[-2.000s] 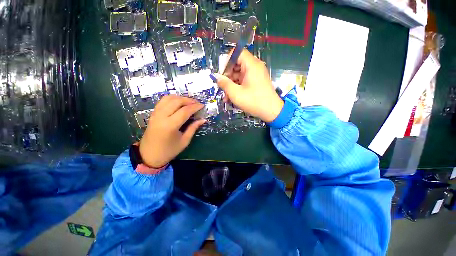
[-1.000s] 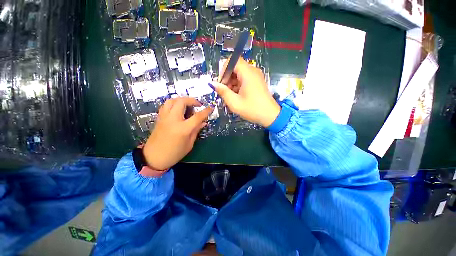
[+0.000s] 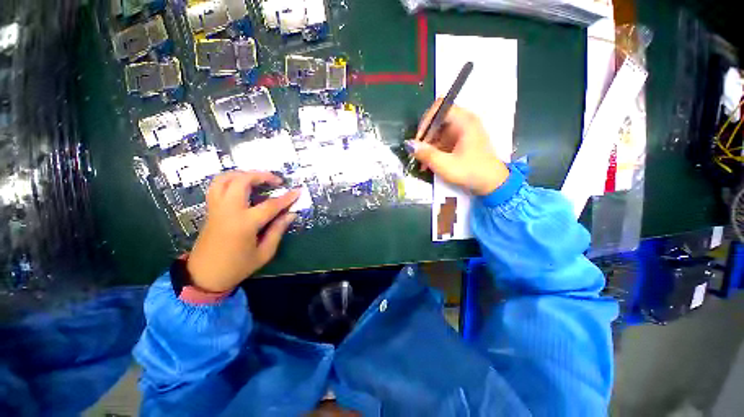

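Note:
My right hand [image 3: 461, 148] holds the dark tweezers [image 3: 449, 99] like a pen, over the left edge of the white liner sheet [image 3: 489, 73]. Brown patches show at the sheet's near end. My left hand [image 3: 243, 224] lies at the near edge of the clear blister tray [image 3: 371, 134], its thumb and index finger close around a board [image 3: 299, 199]; whether they grip it or only steady it in the tray I cannot tell. Rows of circuit boards [image 3: 244, 108] fill the tray, several glaring white. The tweezer tips are small and blurred; nothing can be made out between them.
A shiny dark mass of stacked trays [image 3: 41, 163] is at the left. White paper strips [image 3: 600, 134] lie on a clear bag at the right. A bagged stack [image 3: 522, 10] is at the far edge. Orange-yellow wires [image 3: 728, 138] are at far right. Dark trays [image 3: 681, 285] sit below the bench edge.
My right hand has moved with the tweezers from the tray to the liner sheet. The view has shifted to the right. My left hand stays at the near edge of the tray.

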